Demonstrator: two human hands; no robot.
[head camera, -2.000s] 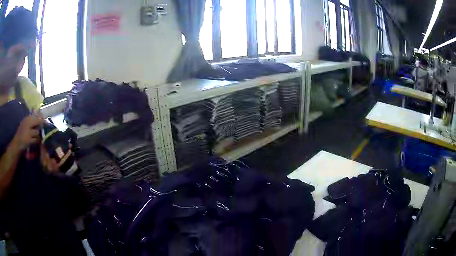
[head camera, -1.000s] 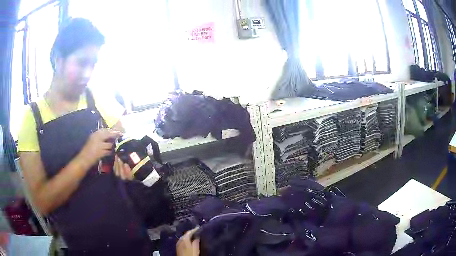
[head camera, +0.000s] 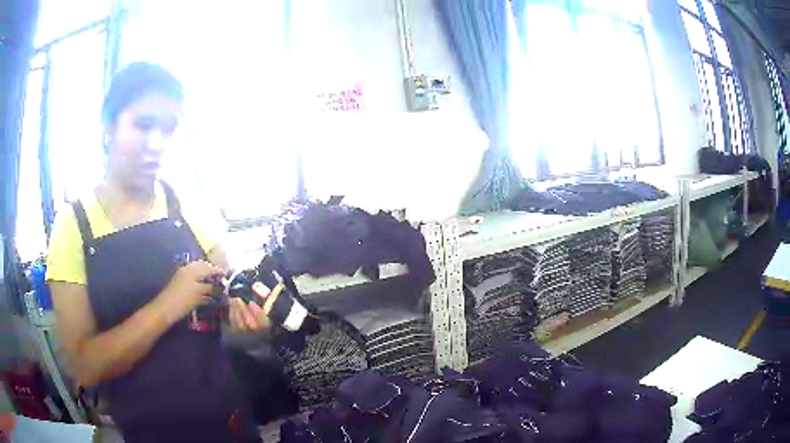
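Observation:
Neither of my hands is in view. A heap of dark cloth pieces (head camera: 520, 402) with pale thread tails lies nearest in front of me, along the bottom edge. More dark cloth (head camera: 745, 405) lies at the bottom right. At the left, another person in a dark apron (head camera: 156, 285) over a yellow shirt stands and holds a black head strap (head camera: 275, 298) with a white block and a yellowish band in both hands.
White shelving (head camera: 452, 294) runs along the wall and holds stacked cut pieces (head camera: 554, 281). A dark cloth heap (head camera: 355, 240) lies on the shelf top behind the strap. A white table (head camera: 703, 368) shows at the right. Windows and a blue curtain (head camera: 492, 104) are behind.
The view turned left, then tilted slightly up. A hand seen at the cloth heap's left edge one second ago is gone from view. The person still holds the strap, now with their face more toward me.

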